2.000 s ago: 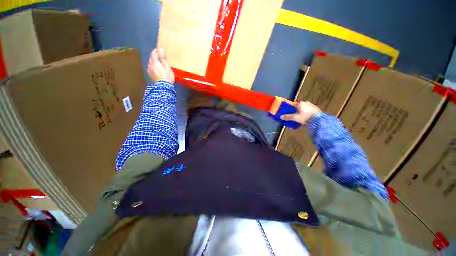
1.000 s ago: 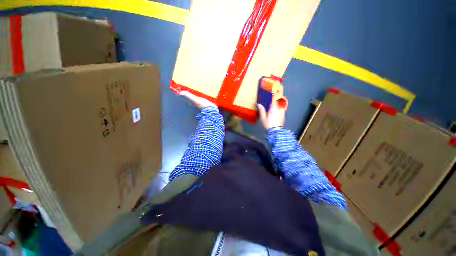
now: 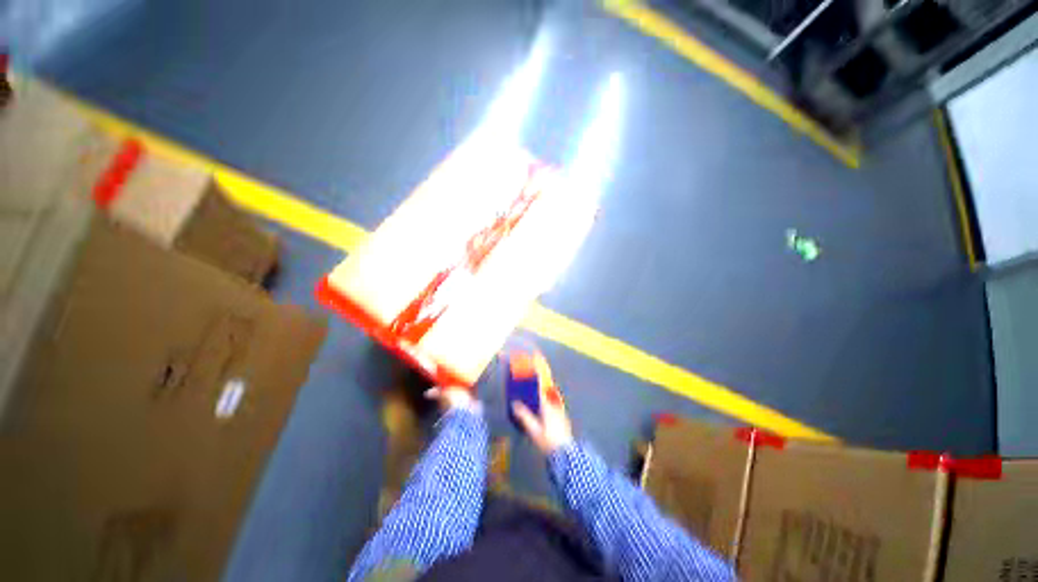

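Observation:
The carton (image 3: 415, 256) lies in front of me, its top washed out by glare, with red tape (image 3: 381, 330) along its near edge and a strip along its middle. My left hand (image 3: 455, 400) is at the near edge of the carton by its right corner; its fingers are partly hidden and blurred, so its grip is unclear. My right hand (image 3: 549, 426) holds the blue and orange tape dispenser (image 3: 525, 384) just right of the carton, apart from it.
Stacked flat cartons (image 3: 148, 375) stand at the left, with a taped box (image 3: 165, 205) behind. Sealed cartons (image 3: 814, 500) stand at the lower right. A yellow line (image 3: 637, 358) crosses the grey floor (image 3: 728, 273). A rack (image 3: 865, 68) is at the upper right.
My right hand moved the dispenser off the carton's taped edge. No tape is stretched between my hands now. The view has turned, and more floor shows beyond the carton.

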